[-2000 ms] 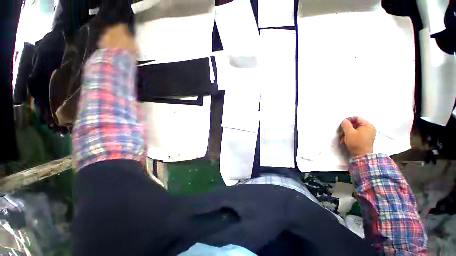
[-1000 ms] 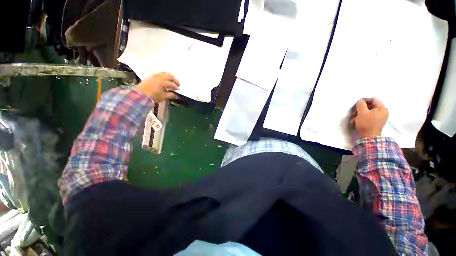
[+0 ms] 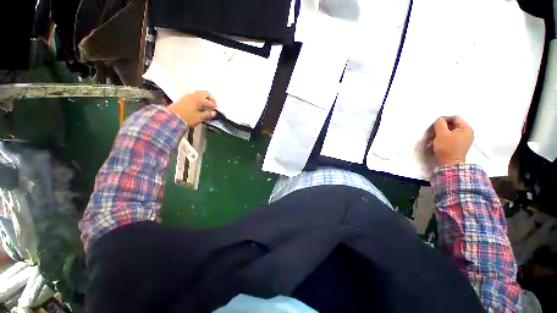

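My left hand (image 3: 195, 109) is at the front edge of a paper-topped panel stack (image 3: 238, 79), fingertips pinched on its edge near the left front corner. A dark layer and a pale strip show below that edge. A flat dark cloth (image 3: 223, 18) lies over the back of this stack. My right hand (image 3: 451, 140) is curled closed and rests on the large white paper piece (image 3: 464, 67); nothing shows in it. Long narrow white pieces (image 3: 299, 128) lie side by side between my hands, with dark cloth showing at their edges.
Brown cloth (image 3: 116, 33) is heaped at the far left, above a pale rail (image 3: 73, 92). A small white label (image 3: 187, 150) is on a pale upright part below my left hand. The green floor (image 3: 207, 177) shows below. Another white piece (image 3: 543, 128) is at the right rim.
The view first swung left and forward-down. My left hand came from the far left back to the near stack edge. Lately a pale strip appeared under that edge. My right hand stayed on the large paper.
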